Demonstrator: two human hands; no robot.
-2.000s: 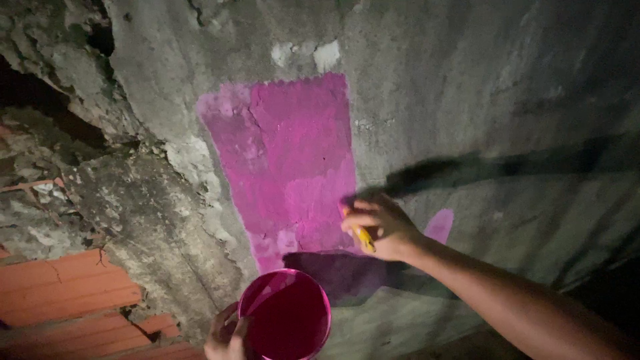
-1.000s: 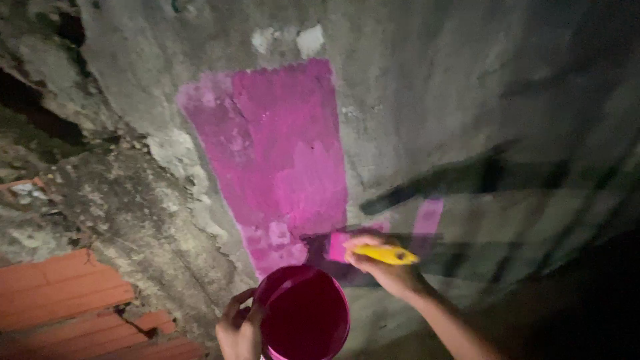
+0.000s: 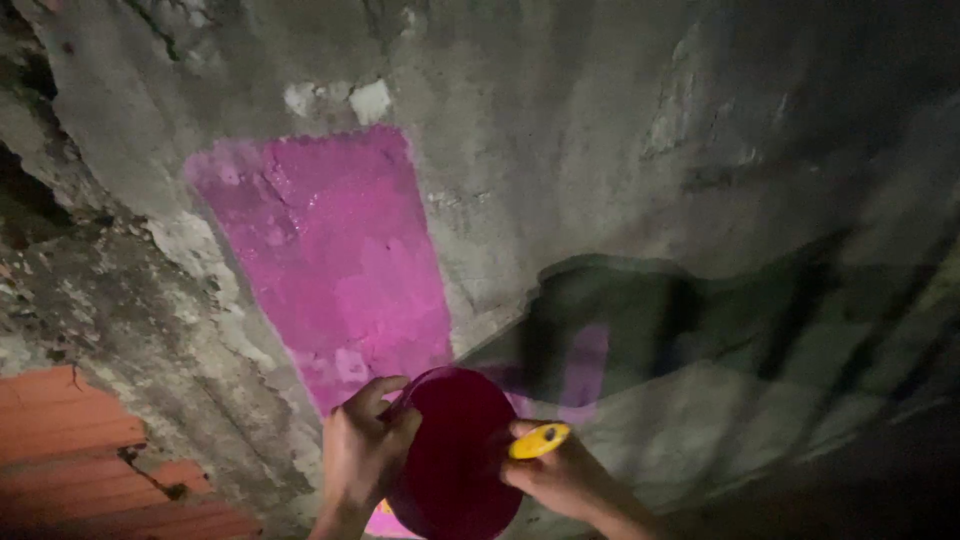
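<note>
My left hand (image 3: 367,439) grips the rim and side of a round paint container (image 3: 457,457) with dark magenta inside, at the bottom middle. At the container's right rim, my right hand (image 3: 559,469) holds a paintbrush by its yellow handle (image 3: 538,441); the bristles are hidden, and whether they touch paint cannot be told. Behind and above the container, a broad patch of pink paint (image 3: 352,247) covers part of the grey wall. A small pink stroke (image 3: 586,367) lies on the wall to the right, in shadow.
The rough grey plastered wall (image 3: 525,165) fills most of the view. Broken, crumbling plaster (image 3: 172,322) runs down the left side, with exposed orange hollow bricks (image 3: 67,420) at the lower left. Dark shadows fall across the wall at the right.
My right hand has moved from the wall by the pink patch to the container's rim, with the brush still in it. My left hand still holds the container.
</note>
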